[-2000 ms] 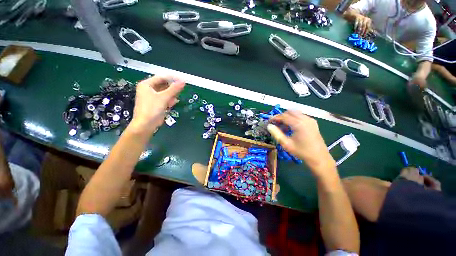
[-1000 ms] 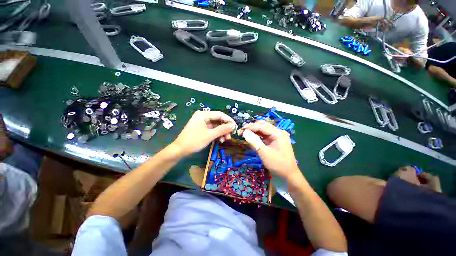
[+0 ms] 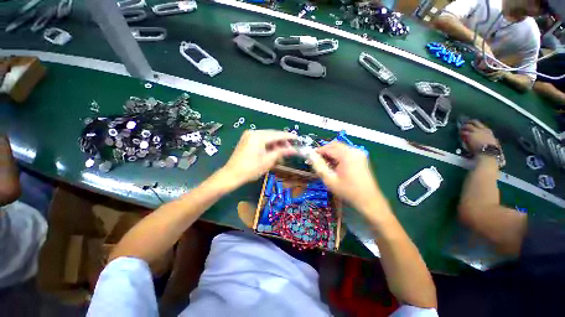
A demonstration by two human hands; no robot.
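My left hand [image 3: 261, 152] and my right hand [image 3: 344, 168] are close together above the back edge of the parts box [image 3: 256, 213]. A small pale piece [image 3: 306, 151] shows between the fingertips; the blur hides its shape and which hand grips it. The box holds blue cylinders [image 3: 280, 197] and grey-blue wired discs [image 3: 301, 230] tangled with red wires. More blue cylinders [image 3: 344, 140] lie behind my right hand. A mixed pile of dark and silvery parts [image 3: 142, 137] lies left of my hands.
A whitish housing [image 3: 421, 186] lies at right. More housings [image 3: 302, 65] lie on the middle strip beyond the pale rail [image 3: 243, 104]. A neighbour's arm [image 3: 481, 197] reaches over the bench at right. A metal post [image 3: 119, 38] stands at upper left. A tan box [image 3: 26, 79] is far left.
Since the first frame my left hand has moved right from the mixed pile to meet my right hand. The neighbour's arm has reached forward at right. The housings on the strip have shifted right.
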